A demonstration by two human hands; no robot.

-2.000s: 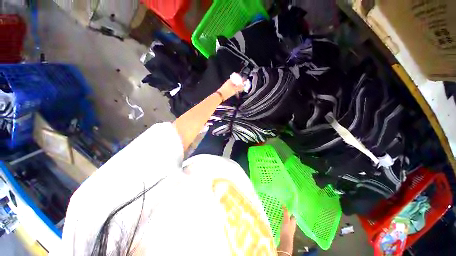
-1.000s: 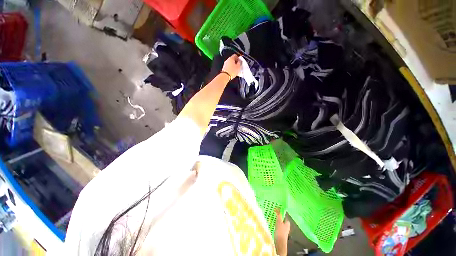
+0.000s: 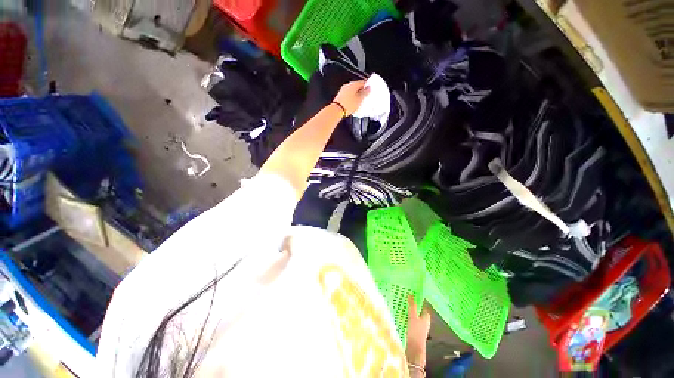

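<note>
My left hand [image 3: 351, 97] is stretched out over the black fabric bundle with white stripes [image 3: 417, 125] and pinches a white slip [image 3: 375, 100] at the bundle. Whether the slip is attached is unclear. The bundle is cinched at its middle. My right hand [image 3: 418, 325] is at the lower centre, beside my body, with its fingers on the rim of a green plastic basket [image 3: 392, 247]. A second green basket [image 3: 473, 303] leans against it. Part of the right hand is hidden by the basket.
More striped bundles lie to the right, one with a pale tie [image 3: 526, 199]. A red basket [image 3: 562, 325] holds scraps at lower right. Another green basket [image 3: 325, 33] stands at the top. A blue crate [image 3: 66, 148] and wooden bench [image 3: 81, 214] are left, a carton [image 3: 628, 52] upper right.
My left hand has moved slightly up, and the white slip in it now shows larger and spread out. My right hand stays at the green basket.
</note>
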